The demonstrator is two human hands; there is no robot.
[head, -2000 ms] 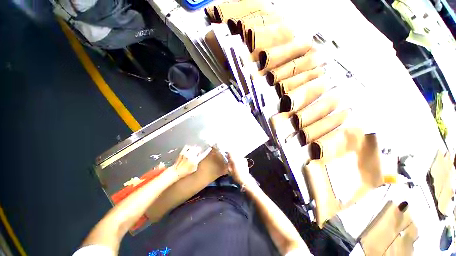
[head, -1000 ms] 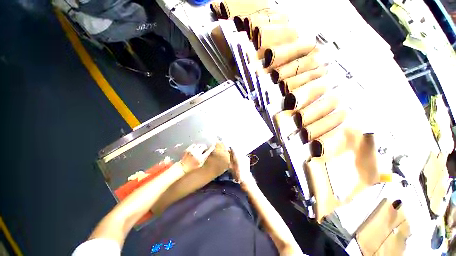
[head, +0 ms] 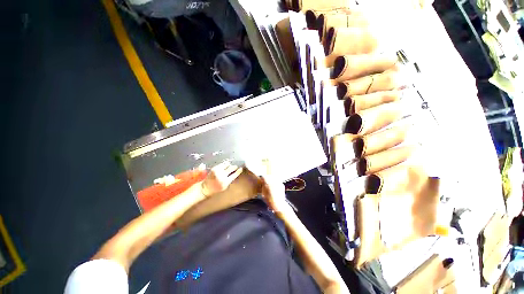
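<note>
A brown bag body panel (head: 227, 198) lies at the lap edge of the grey metal-edged work board (head: 172, 150), partly under my left forearm. My left hand (head: 221, 177) rests on the panel's upper edge, fingers bent. My right hand (head: 270, 188) is at the panel's right end, its fingers washed out by glare. I cannot tell whether it holds a tool. A red-orange patch (head: 166, 190) with pale bits lies on the board's left part. A white sheet (head: 287, 138) covers the board's right end.
Brown rolled bag pieces (head: 376, 120) lie in a row along the white bench (head: 442, 109) at the right, with white boards below them. A pail (head: 232, 69) stands on the dark floor beyond the board, near a yellow line (head: 138, 66). More brown pieces lie at lower right.
The view has shifted, so the board and bench sit further right in the picture. Both hands stay at the panel's right end, with only small movements.
</note>
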